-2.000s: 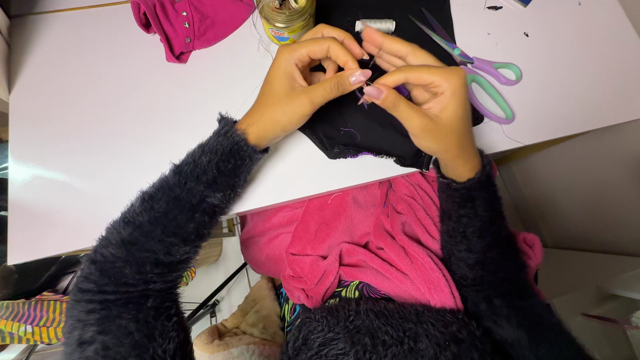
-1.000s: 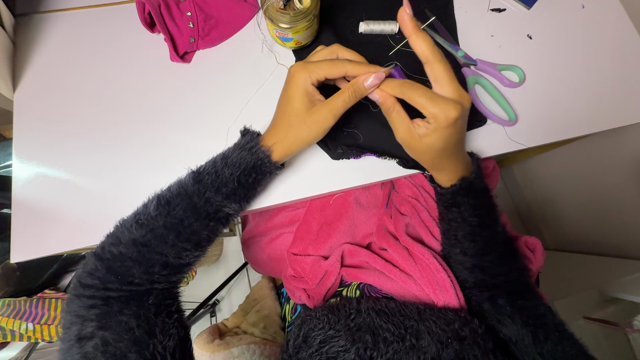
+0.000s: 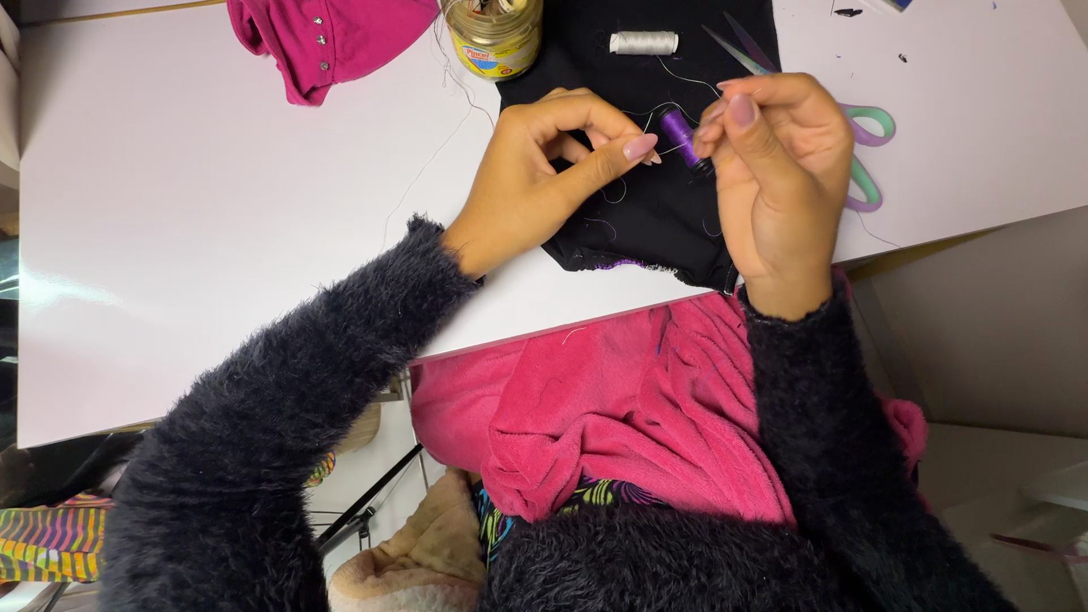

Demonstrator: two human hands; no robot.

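My left hand [image 3: 565, 161] pinches a pale thread [image 3: 671, 150] between thumb and fingertips above a black cloth [image 3: 629, 225]. To its right my right hand [image 3: 778, 161] is raised, thumb and index fingertip close together on something thin; whether it is thread or a needle I cannot tell. A purple thread spool [image 3: 679, 134] lies on the black cloth between the hands, partly behind the right fingers. The white thread spool [image 3: 643, 42] lies farther back on the same cloth. Scissors [image 3: 865, 183] with purple and green handles lie partly hidden behind my right hand.
A glass jar with a yellow label [image 3: 495, 38] stands at the back beside the black cloth. Left of it lies a magenta garment with studs [image 3: 327, 42]. Loose threads trail over the white table [image 3: 212, 187]. Pink plush fabric [image 3: 629, 399] hangs below the table's front edge.
My hands were together at the fingertips; now they are apart, with the right hand moved to the right. The purple spool, mostly hidden before, shows between them.
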